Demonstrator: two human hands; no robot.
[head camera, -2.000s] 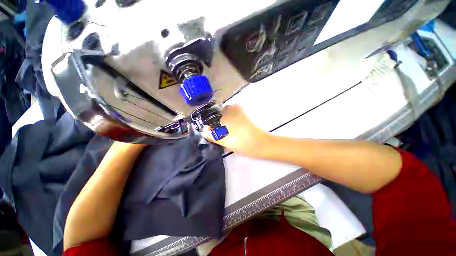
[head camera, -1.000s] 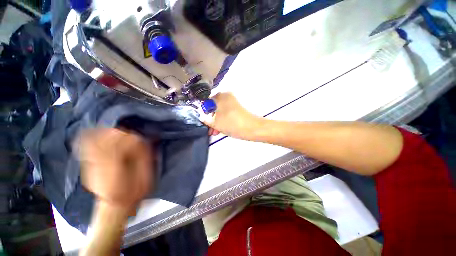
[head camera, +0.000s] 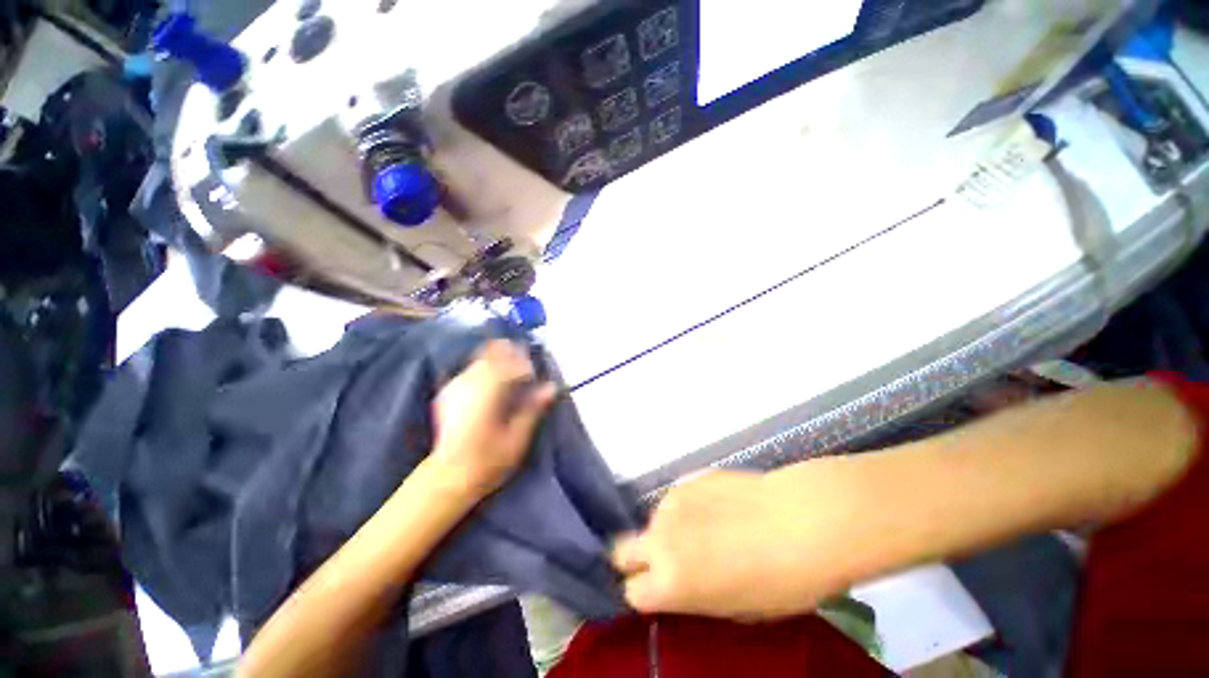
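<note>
A large dark grey-navy garment piece (head camera: 285, 437) lies on the table left of and in front of the needle area (head camera: 501, 276), its upper edge close to the presser foot. My left hand (head camera: 488, 417) pinches the cloth just in front of the small blue knob (head camera: 526, 313). My right hand (head camera: 709, 543) holds the cloth's near right corner at the table's front edge. The cloth is stretched between both hands. The foot itself is too small to make out.
The white machine head with its black control panel (head camera: 583, 106) and blue tension dial (head camera: 406, 193) stands above the work. The ruler tape (head camera: 849, 417) runs along the front edge. A paper tag (head camera: 1001, 170) and blue tools (head camera: 1140, 99) lie at far right. Dark cloth heaps are at left.
My right hand has left the foot and moved to the cloth's near corner. My left hand has moved from the left onto the cloth near the foot. The machine appears shifted as the view moves.
</note>
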